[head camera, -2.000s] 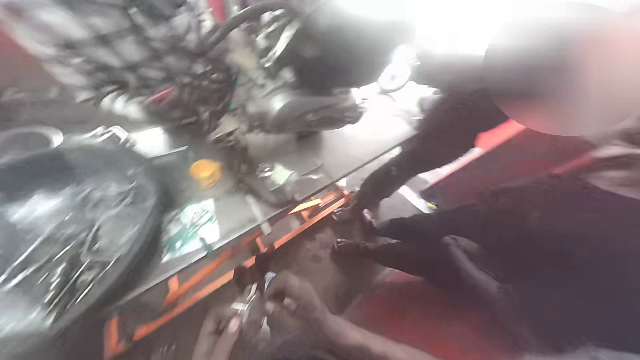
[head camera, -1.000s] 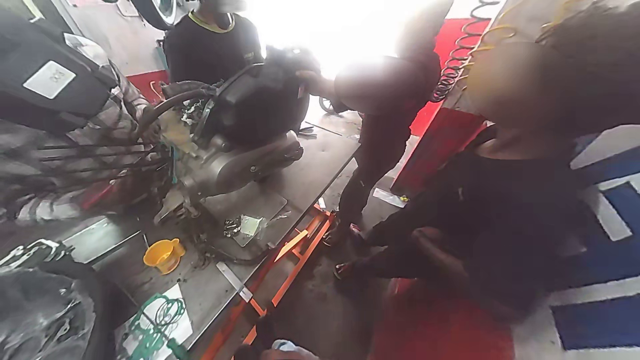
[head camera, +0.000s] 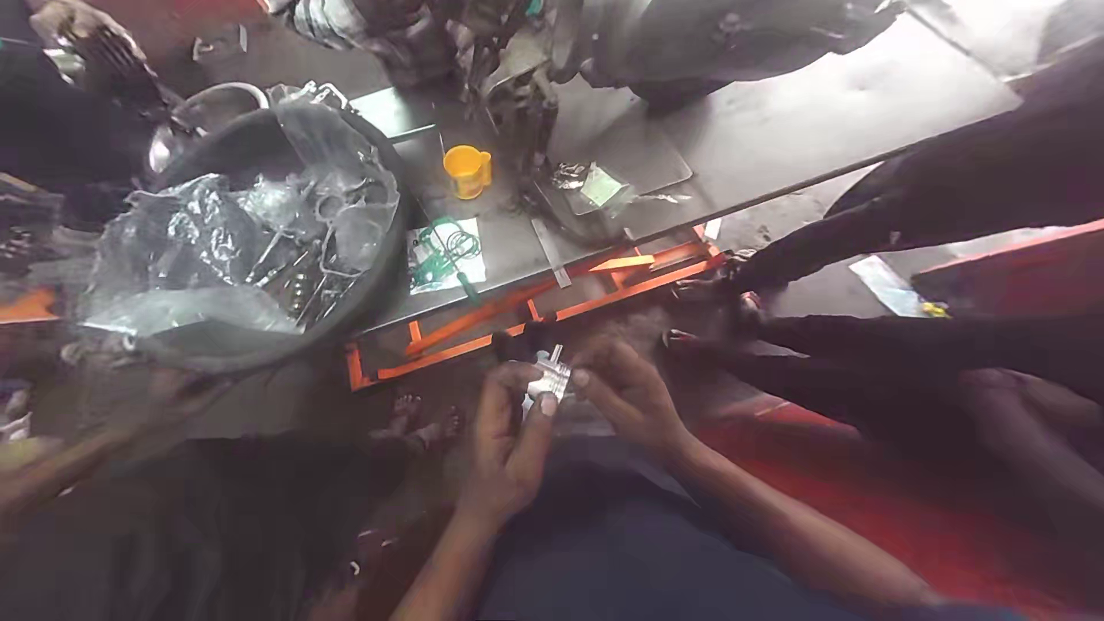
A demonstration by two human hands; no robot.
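Between the thumb and fingers of my left hand is a small silvery metal part with ridges and a short pin sticking up, perhaps a small piston. My right hand is at the part's right side, thumb and fingers bent close to it; whether they grip it I cannot tell. Both hands are low in front of my body, just off the near edge of a metal-topped work table. On that table lie a green cord or tool on a printed sheet, and a yellow plastic mug.
A large dark round tub holds plastic bags and metal parts at the left. A motorcycle engine assembly occupies the table's far side. Orange frame bars run below the table edge. People's legs are at the right; another person's arm reaches in at the left.
The view has swung down and to the left since one second ago. Both my hands and the metal part now show fully; then only a little showed at the bottom edge.
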